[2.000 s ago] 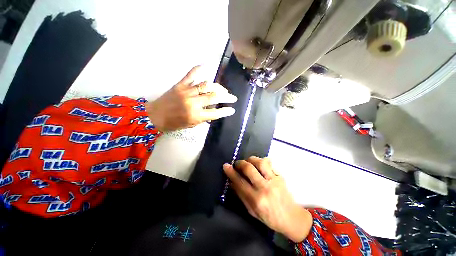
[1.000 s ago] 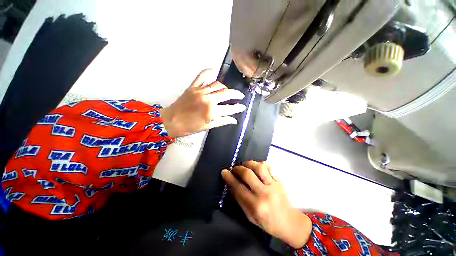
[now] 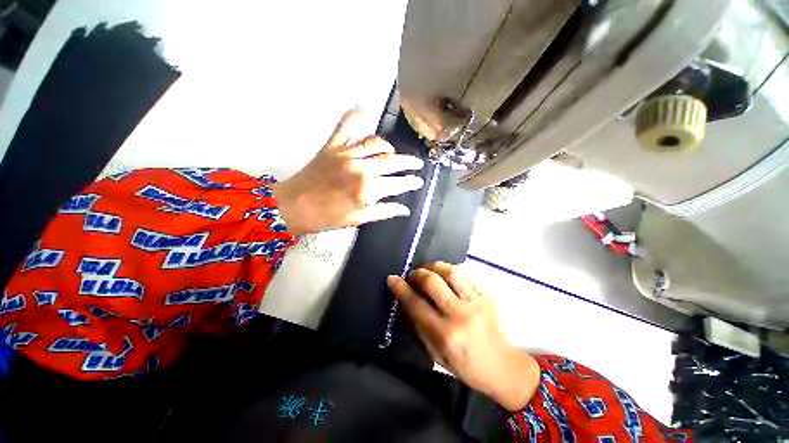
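Observation:
A black fabric panel lies lengthwise under the sewing machine's presser foot and needle. A zipper with shiny silver-white teeth runs along it, its lower end loose and slightly curved. My left hand lies flat on the panel's left side, fingers spread, fingertips close to the teeth just below the foot. My right hand is at the lower part of the zipper, thumb and curled fingers pinching the zipper and panel. The fingertips' underside is hidden.
The large machine head fills the upper right, with a cream knob. Red-handled snips lie on the machine bed. A stack of black panels is at upper left. A glossy black zipper bundle lies at lower right.
My left hand has moved slightly right and stays spread on the panel. My right hand has shifted a little, keeping its hold near the zipper's lower end. The view has shifted slightly.

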